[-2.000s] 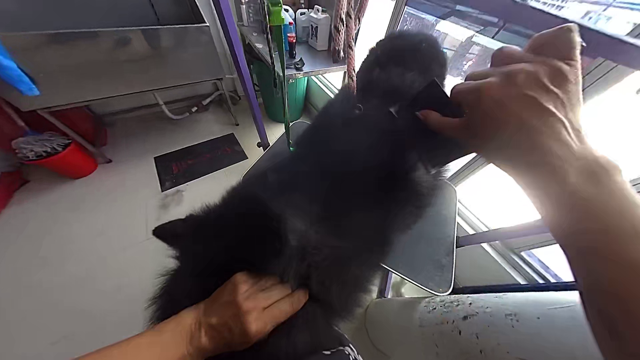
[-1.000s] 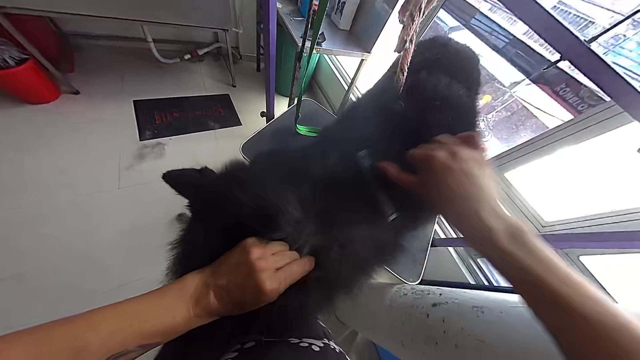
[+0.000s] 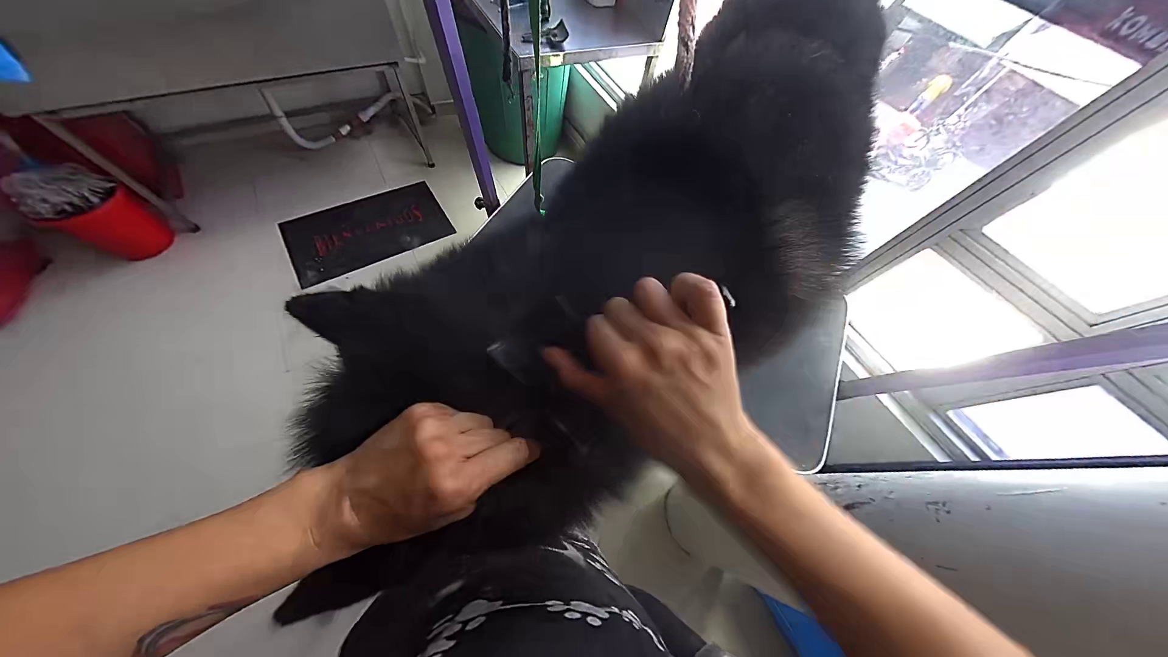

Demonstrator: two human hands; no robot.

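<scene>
A black long-haired dog point(image 3: 657, 192) is on a grey grooming table point(image 3: 798, 401), its ears to the lower left and its rear toward the top. My left hand point(image 3: 438, 465) is closed on a pinch of fur behind the ears. Just right of it, my right hand point(image 3: 652, 356) is wrapped around a dark grooming tool point(image 3: 513, 358) lying against the coat. Fingers and black fur hide most of the tool, so its exact kind cannot be told. A green cord point(image 3: 537, 109) hangs beside the table.
A purple post point(image 3: 464, 100) rises left of the table, near a green bin point(image 3: 493, 87) and a metal side table point(image 3: 602, 32). Windows line the right side, above a large pale cylinder point(image 3: 1004, 538). A dark mat point(image 3: 365, 233) and red bucket point(image 3: 128, 224) are on the floor.
My right hand has come from the dog's rear down toward the neck, near my left hand. My left hand has stayed at the fur behind the ears.
</scene>
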